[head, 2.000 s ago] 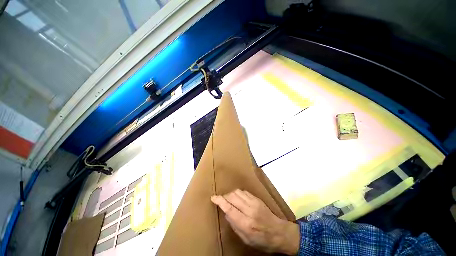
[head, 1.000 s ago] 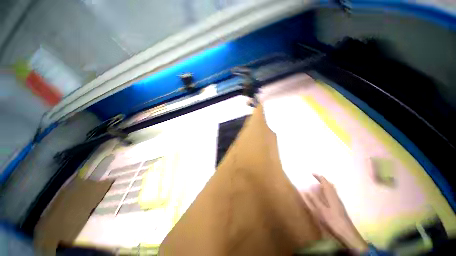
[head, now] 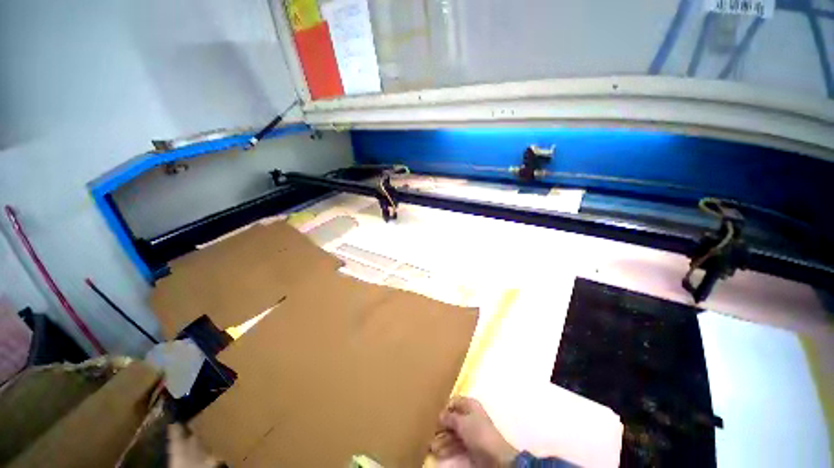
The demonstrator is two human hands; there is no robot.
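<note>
A large brown panel [head: 366,366] lies spread over the left part of the bed and its front left edge, with a narrow slit and notched edges. My right hand [head: 471,431] is at the bottom centre, its fingers closed on the panel's right edge. My left hand [head: 189,450] is at the bottom left, small, blurred and cut off by the picture's edge, by the panel's left side; its grip cannot be made out. The black opening [head: 631,356] shows uncovered in the pale bed covering [head: 530,356].
A laser head [head: 713,256] sits on the long black gantry [head: 585,222], with another laser head [head: 387,196] further left. A brown bin [head: 82,411] holding brown material stands at lower left. The machine lid [head: 567,102] is raised behind. Yellow tape [head: 489,338] runs beside the panel.
The view has turned left. The brown panel has moved from over the black opening to the bed's left side and lies spread out. My right hand is now at its edge; my left has come into view.
</note>
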